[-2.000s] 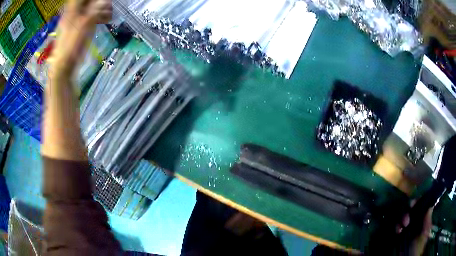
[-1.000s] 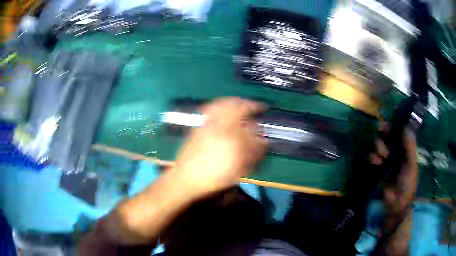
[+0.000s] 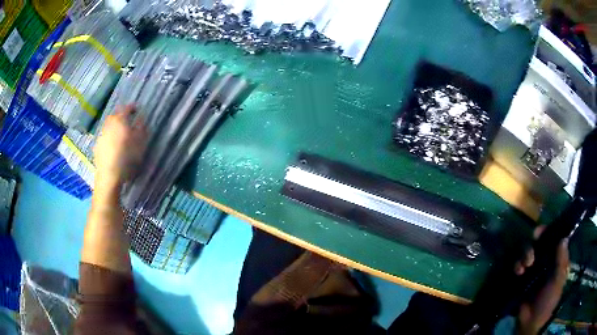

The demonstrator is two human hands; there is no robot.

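A bright silver aluminium profile (image 3: 373, 200) lies lengthwise in the black assembly fixture (image 3: 327, 208) on the green bench. A small shiny ring shows at the fixture's right end. My left hand (image 3: 121, 145) is at the left, over the grey finished strips (image 3: 173, 121); blur hides whether its fingers grip one. My right hand (image 3: 548, 284) is at the lower right, partly dark, closed around the black electric screwdriver (image 3: 568, 229). The screwdriver's tip cannot be made out.
A black parts tray (image 3: 445, 124) of shiny pieces stands beyond the fixture, beside the white screw feeder (image 3: 540, 121) on its tan block (image 3: 510, 186). White strips (image 3: 314, 23) fan out at the far side. A yellow-strapped bundle (image 3: 85, 78) and blue crate (image 3: 39, 147) are left.
The fixture was bare two seconds ago and now holds the bright profile. My left hand has moved from over the fixture to the grey strips at the left. My right hand still holds the screwdriver.
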